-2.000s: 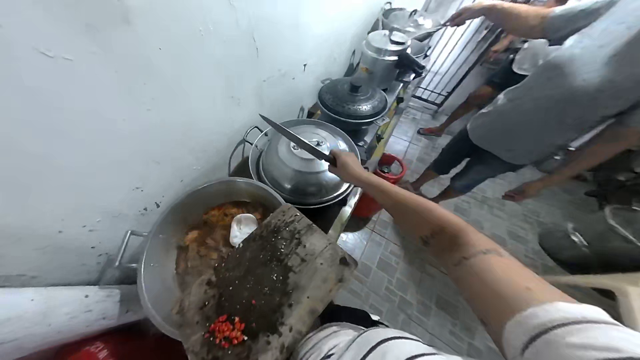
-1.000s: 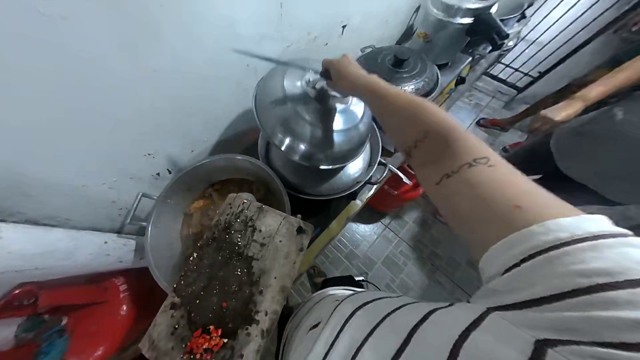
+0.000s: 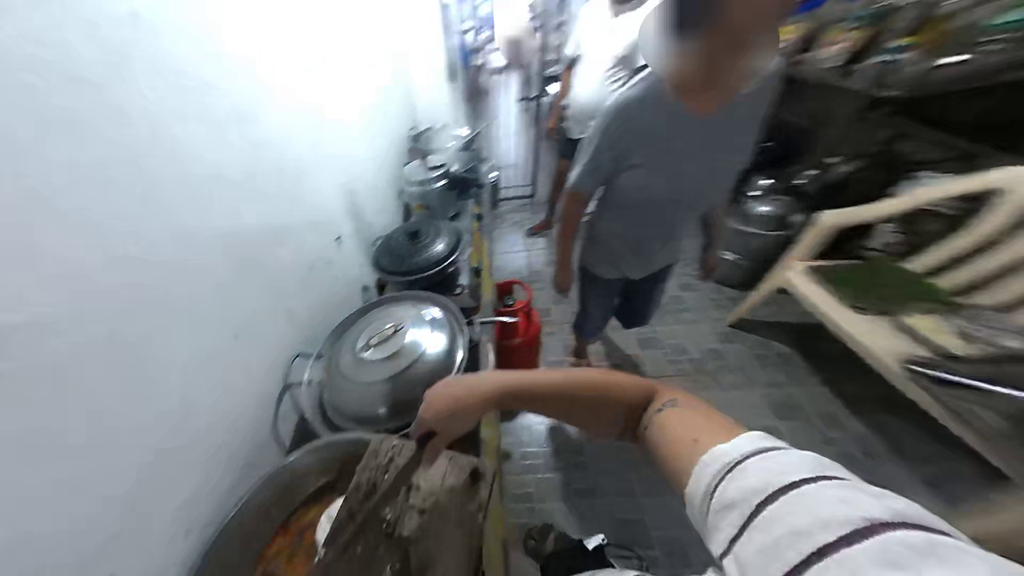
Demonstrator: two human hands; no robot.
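Observation:
My right hand is closed on the dark handle of a large knife. The blade slants down and to the left, against a worn wooden chopping board. This board lies over the right side of a wide metal pot, which holds reddish-brown food. A white object, partly hidden by the board, shows in the pot. Just beyond my hand, a domed metal lid with a loop handle covers a wide pan. My left hand is not in view.
A lidded dark pot and further metal pots line the white wall. A red gas cylinder stands on the tiled floor. A person in a grey shirt stands in the aisle, another behind. At right is a cream plastic chair bearing green leaves.
One second ago my right hand, with the knife, held the domed lid tilted up; the lid now rests lower, and my hand is at the board. The view has swung right.

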